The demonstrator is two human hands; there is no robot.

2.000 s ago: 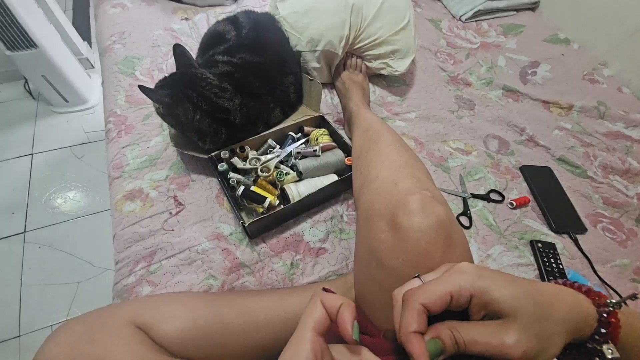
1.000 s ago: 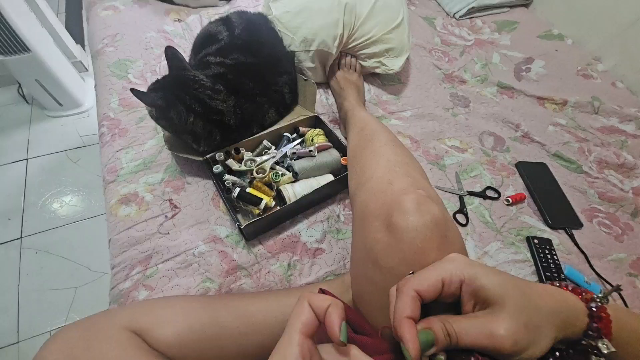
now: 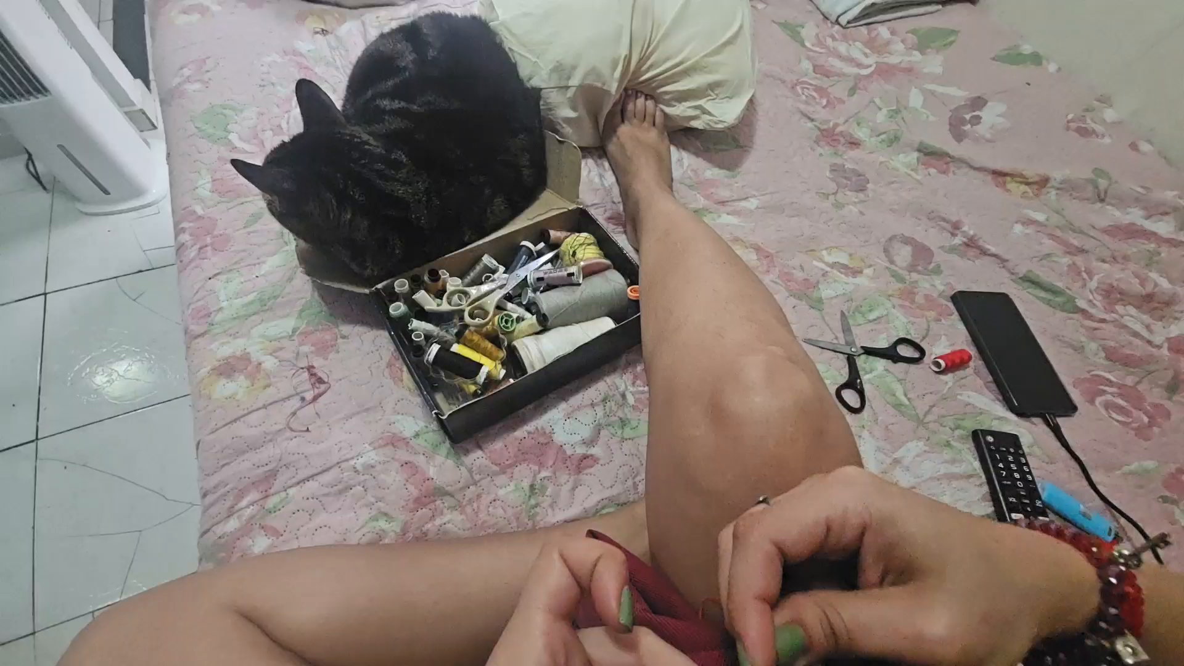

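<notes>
Dark red fabric (image 3: 680,606) lies bunched between my hands at the bottom of the view. My left hand (image 3: 583,610) pinches its left side, thumb and index finger together. On the right my right hand (image 3: 879,564), wearing a ring and a red beaded bracelet, has its thumb and fingertips close together at the fabric's right edge; whether they hold something small cannot be made out. Black-handled scissors (image 3: 860,350) lie spread on the bedspread beside a red thread spool (image 3: 951,361). A box (image 3: 546,387) of thread spools holds light-handled scissors (image 3: 495,294) on top.
A black cat (image 3: 435,148) rests against the box's lid. My leg (image 3: 731,324) stretches between the box and the scissors toward a cream pillow (image 3: 684,55). A phone (image 3: 1013,351) with a cable, a remote control (image 3: 1008,476) and a blue object (image 3: 1078,511) lie at right.
More of the dark red fabric shows between my hands than two seconds ago. Both hands stay low in the view with small finger movements. The cat and the box have not moved.
</notes>
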